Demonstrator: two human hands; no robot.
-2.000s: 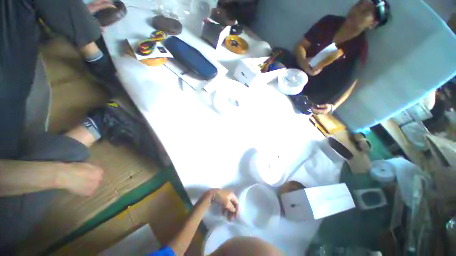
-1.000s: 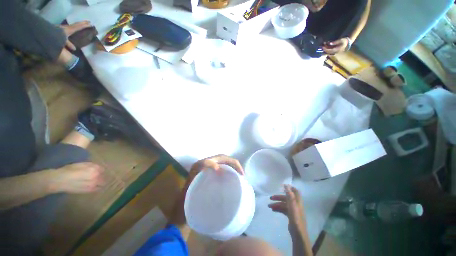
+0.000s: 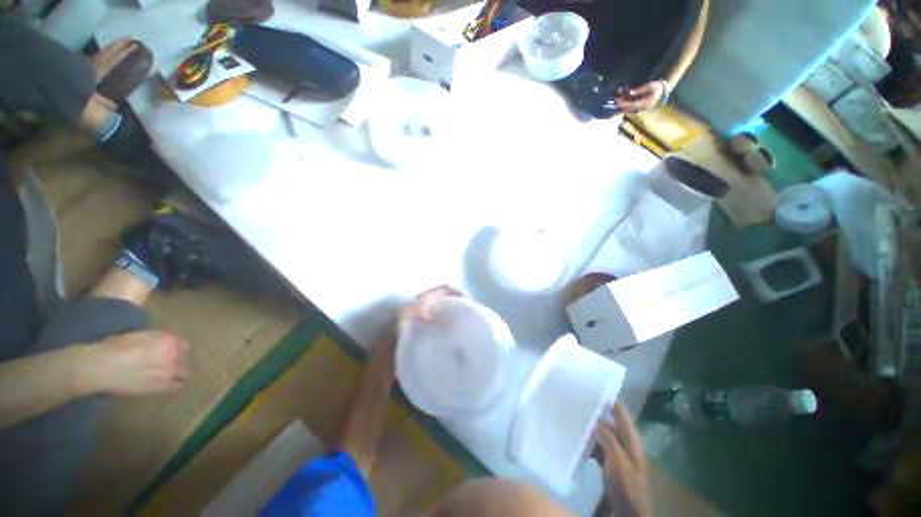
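My left hand [image 3: 432, 303] holds a white round bowl [image 3: 456, 355] at its far rim, with a round face towards me. My right hand [image 3: 618, 454] holds a second white bowl [image 3: 568, 412] at its right side, tilted on its side; some fingers are hidden by it. The two bowls are side by side with a narrow gap above the near end of the white sheet [image 3: 333, 242]. Another white bowl [image 3: 530, 257] stands on the sheet beyond them, washed out by glare.
A white carton [image 3: 656, 301] lies right, against a tan disc [image 3: 589, 289]. A dark-lined bowl [image 3: 695, 178] is beyond. A water bottle [image 3: 742, 403] lies on the green floor. A dark case [image 3: 295, 61] is far left. People sit left and opposite.
My right hand, empty before, has taken hold of the second bowl and tipped it up off the sheet. The bowl in my left hand has turned and moved slightly away from me.
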